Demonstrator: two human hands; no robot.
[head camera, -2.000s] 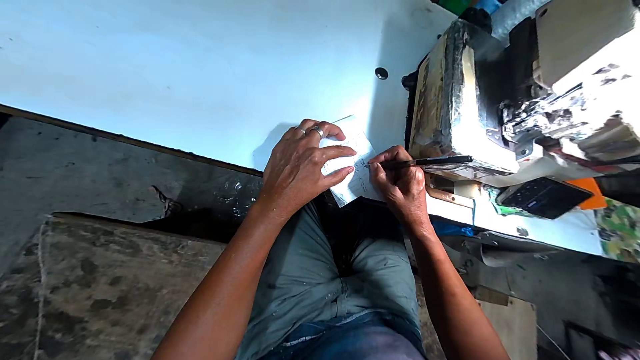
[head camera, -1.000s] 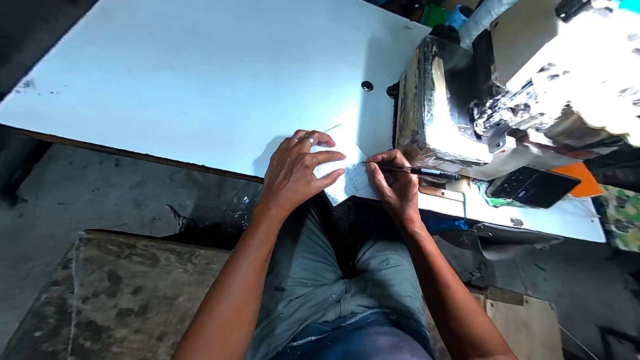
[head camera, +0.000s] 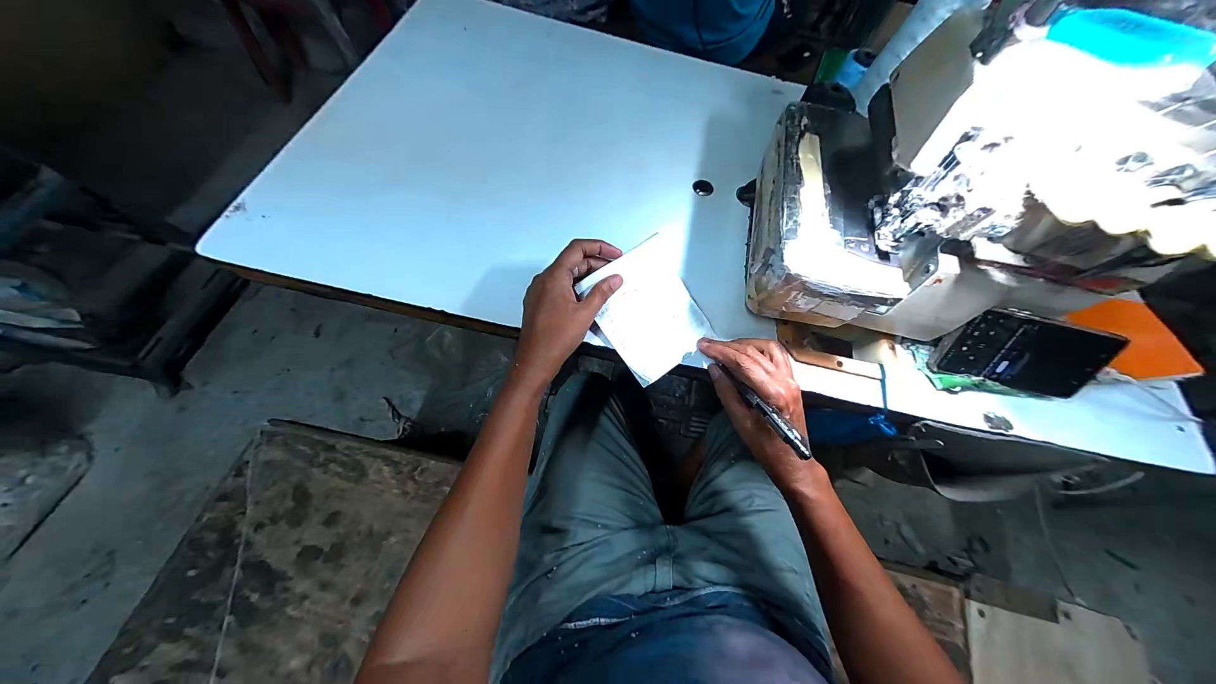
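Note:
My left hand holds the upper left edge of a white sheet of paper, thumb on top and fingers at its far side. The sheet bears faint marks and overhangs the front edge of the white table. My right hand is at the sheet's right corner, fingertips touching it. A dark pen lies in that same hand, pointing back toward the wrist.
An industrial sewing machine, its body worn and taped, stands on the right of the table. Near it lie a phone and an orange piece. A wooden bench is at the lower left.
My left hand has gone from lying flat on the paper to gripping its edge. The pen, earlier with its tip at the paper, now points back along my right hand. The view has shifted.

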